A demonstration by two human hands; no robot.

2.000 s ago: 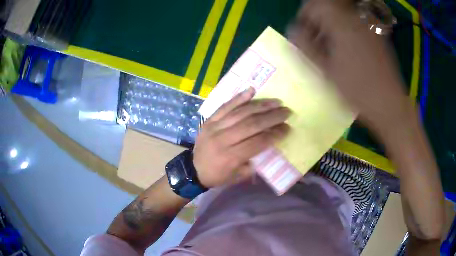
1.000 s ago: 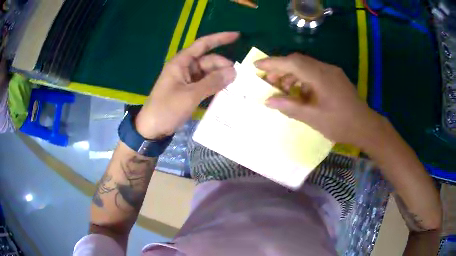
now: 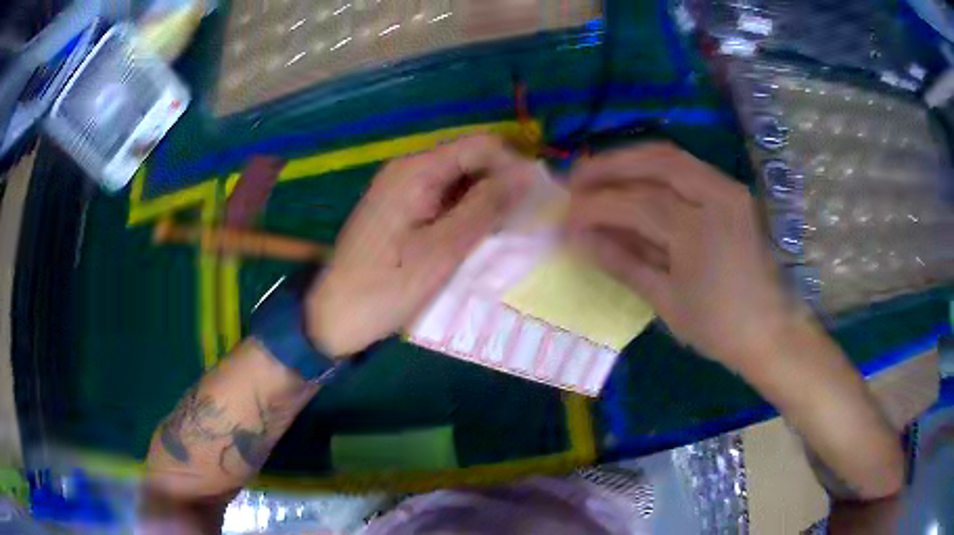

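Observation:
A red-bordered label sheet (image 3: 523,340) with a bare yellow backing area is held over the green mat, its printed row of labels towards me. My left hand (image 3: 418,235) is at its upper left, fingers bent at the top edge. My right hand (image 3: 675,246) grips its right side, thumb and fingers near the top. The fingertips of both hands nearly meet at the top edge; blur hides what lies between them. The round metal unit is not visible.
A small white fan (image 3: 123,110) stands at the upper left. An orange pen (image 3: 246,242) and a reddish-brown rectangle (image 3: 253,188) lie left of my hands. Bumpy clear trays are at the back (image 3: 345,42) and right (image 3: 858,188). A green sign (image 3: 393,449) is at the front edge.
The view has shifted to show more of the bench. The sheet's label row now faces me, and my left hand has come to the sheet's upper edge beside my right hand.

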